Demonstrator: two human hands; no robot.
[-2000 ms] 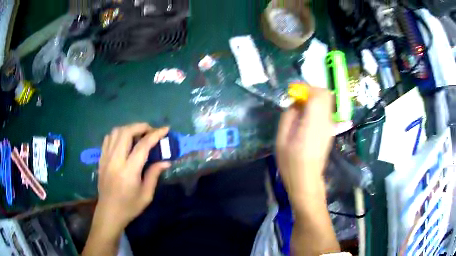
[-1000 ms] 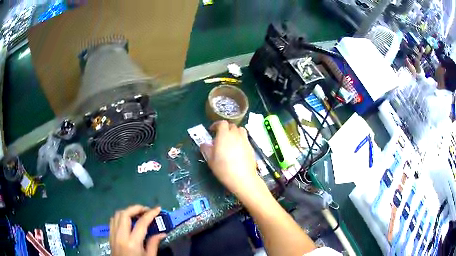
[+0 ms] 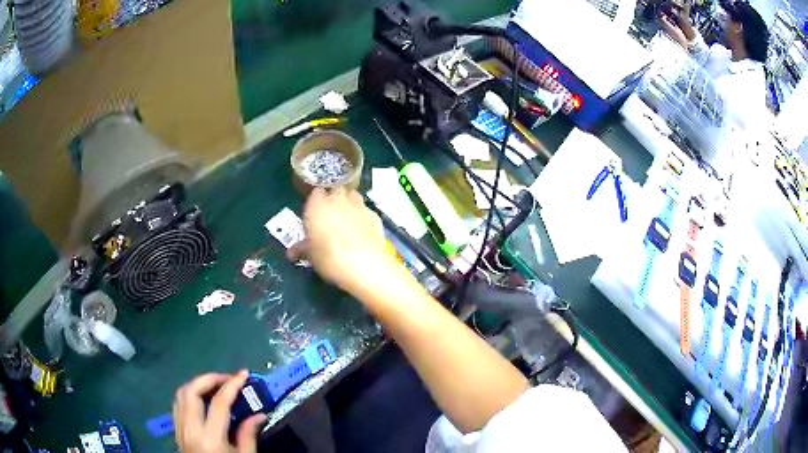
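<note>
A blue smartwatch [image 3: 257, 395] lies back up at the bench's front edge, a white label on its back, its strap stretched out to both sides. My left hand [image 3: 213, 411] grips it by the case, cut off by the bottom edge of the picture. My right hand [image 3: 341, 234] is at the near rim of the round tan dish [image 3: 301, 165] of tiny silver screws. Its fingertips are partly hidden, and I cannot tell what it holds. A small orange-yellow piece shows beside this hand. A white slip [image 3: 284, 227] lies left of the hand.
A green electric screwdriver [image 3: 430, 208] and cables lie right of the dish. A black fan [image 3: 164, 261] stands at left. Blue-handled pliers [image 3: 611, 188] lie on white paper. A rack of strapped watches [image 3: 633, 274] is at far right. A person in white [image 3: 735, 106] is at upper right.
The view has turned right. My right hand has gone from above the bench's front edge to the screw dish and stays there. My left hand still holds the watch.
</note>
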